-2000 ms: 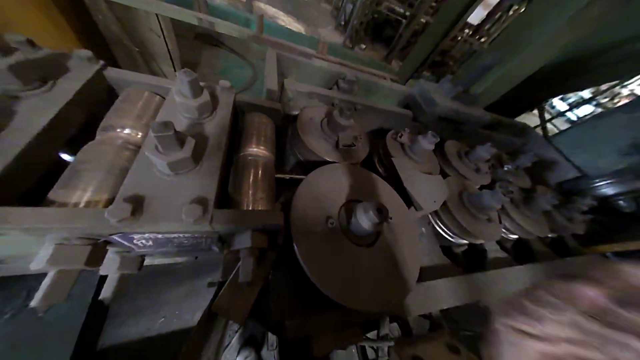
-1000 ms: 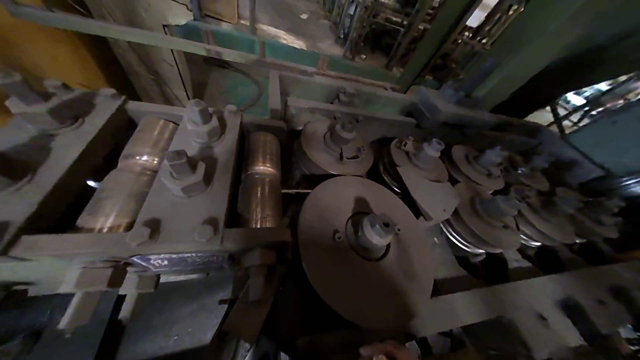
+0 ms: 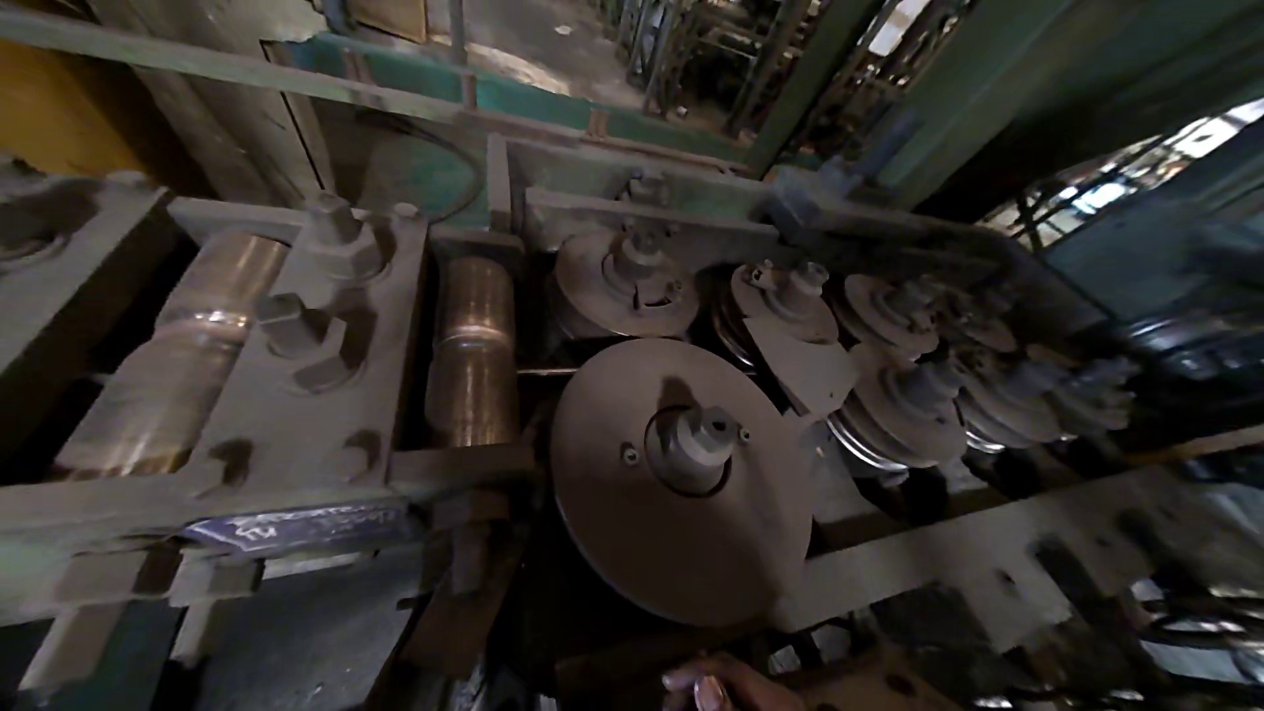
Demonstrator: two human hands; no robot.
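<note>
At the bottom edge, below the large round steel disc (image 3: 681, 484), are the fingers of my right hand (image 3: 731, 683). They look curled and point left; most of the hand is cut off by the frame, and whether it holds anything cannot be told. The disc has a hex nut (image 3: 701, 439) at its centre. My left hand is out of view. Behind and right of the disc stand several smaller grooved rollers (image 3: 627, 281) with bolted hubs. A thin wire or rod (image 3: 546, 372) runs between the disc and a worn, shiny grooved roller (image 3: 474, 351) on the left.
A thick steel plate (image 3: 296, 395) with large hex nuts covers the left side, beside another shiny roller (image 3: 188, 355). A purple label (image 3: 296, 526) bearing writing sits on the frame. A steel rail (image 3: 948, 543) runs along the near right. Green beams (image 3: 820, 89) rise behind.
My right hand has moved from the lower right to the bottom middle, below the large disc. The view has shifted slightly.
</note>
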